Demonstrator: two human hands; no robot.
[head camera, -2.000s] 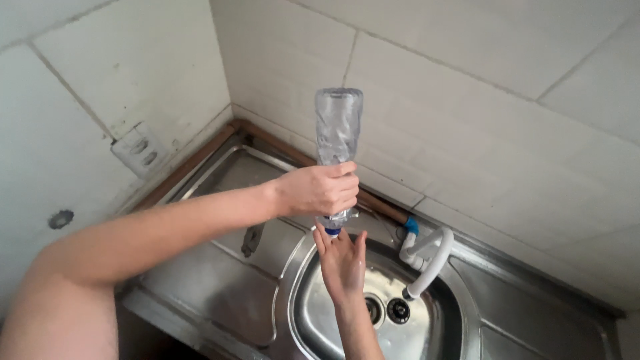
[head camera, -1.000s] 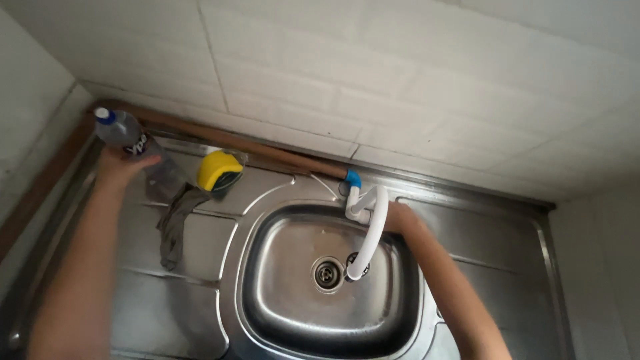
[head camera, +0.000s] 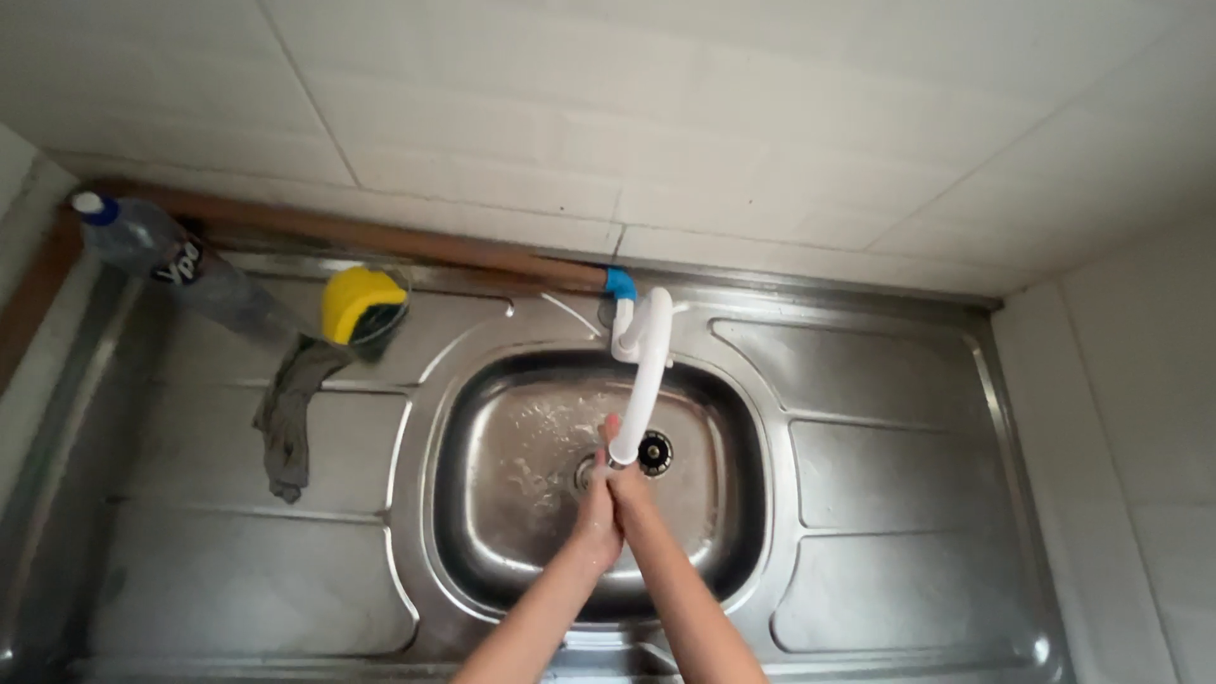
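Note:
My left hand and my right hand are pressed together under the mouth of the white plastic faucet, over the stainless steel sink basin. Water splashes on the basin floor to their left. No object shows in either hand; the faucet end hides part of the fingers. A black strainer or plug lies just right of the hands, and the drain is partly covered by them. At the far left a clear plastic bottle with a blue and white cap stands on the drainboard.
A yellow and dark green sponge sits in a clear holder left of the basin. Beside it a grey cloth lies on the ribbed drainboard. A brown pipe runs along the tiled wall to a blue fitting at the faucet.
My left hand has let go of the bottle at the far left and come to the basin. My right hand has moved from beside the faucet base to under its mouth. Water now splashes in the basin.

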